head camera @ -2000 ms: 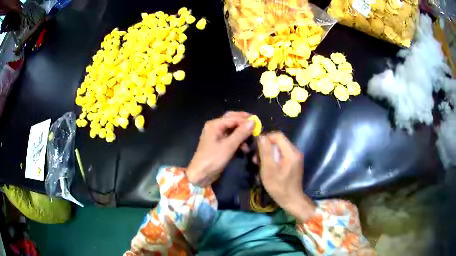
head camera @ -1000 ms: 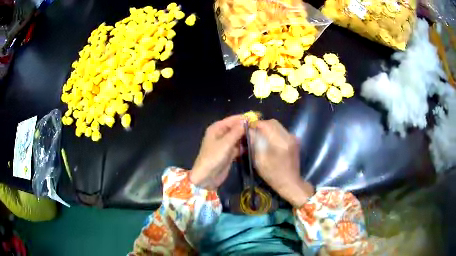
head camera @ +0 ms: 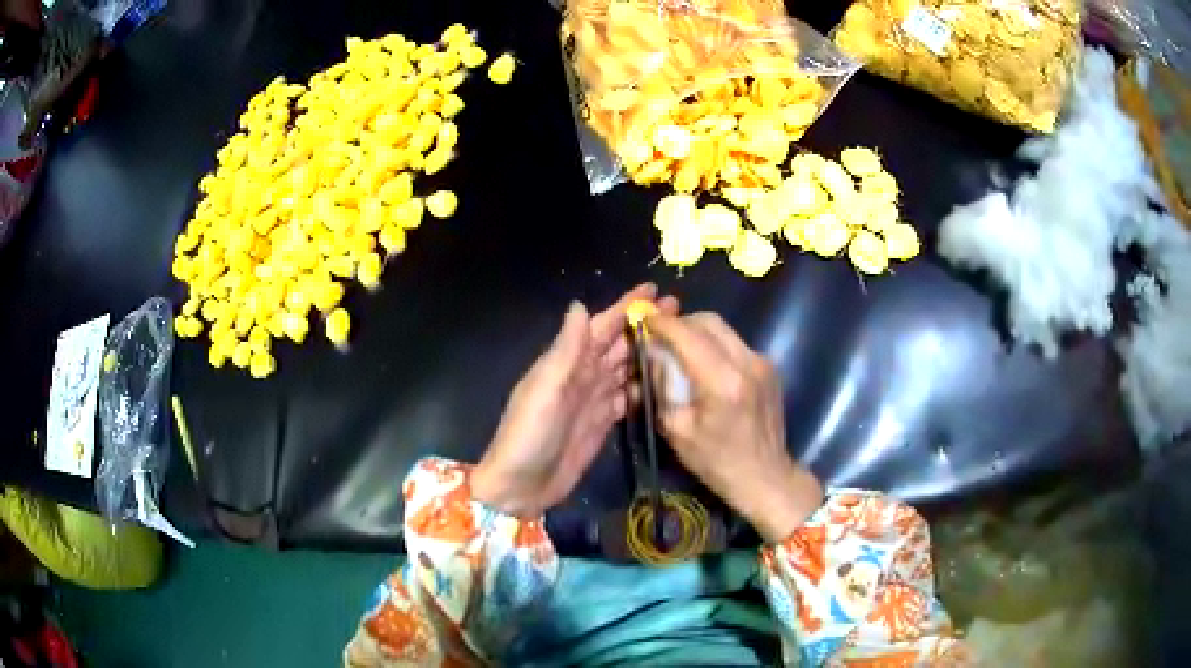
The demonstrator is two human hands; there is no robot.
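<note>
A small yellow piece (head camera: 640,312) sits at the top end of a thin dark upright shaft (head camera: 648,437), between my hands. Wound brownish-yellow loops (head camera: 667,527) surround the shaft's lower end at the table edge. My left hand (head camera: 562,405) is beside the shaft with its palm towards it and its fingers extended; it grips nothing visible. My right hand (head camera: 712,392) has its fingertips on the yellow piece from the right. A small white tuft (head camera: 675,381) shows in its curled fingers. Flat pale yellow discs (head camera: 820,209) lie beyond my hands.
A pile of plump yellow pieces (head camera: 320,196) lies at left. An open clear bag of yellow pieces (head camera: 705,78) and a second bag (head camera: 973,52) are at the top. White stuffing (head camera: 1064,222) is at right. An empty clear bag (head camera: 135,405) and white card (head camera: 77,395) lie at the left edge.
The yellow piece has gone from being held between both hands to the shaft's top end. My left hand has let go and opened. One flat disc in front has gone from the table since two seconds ago.
</note>
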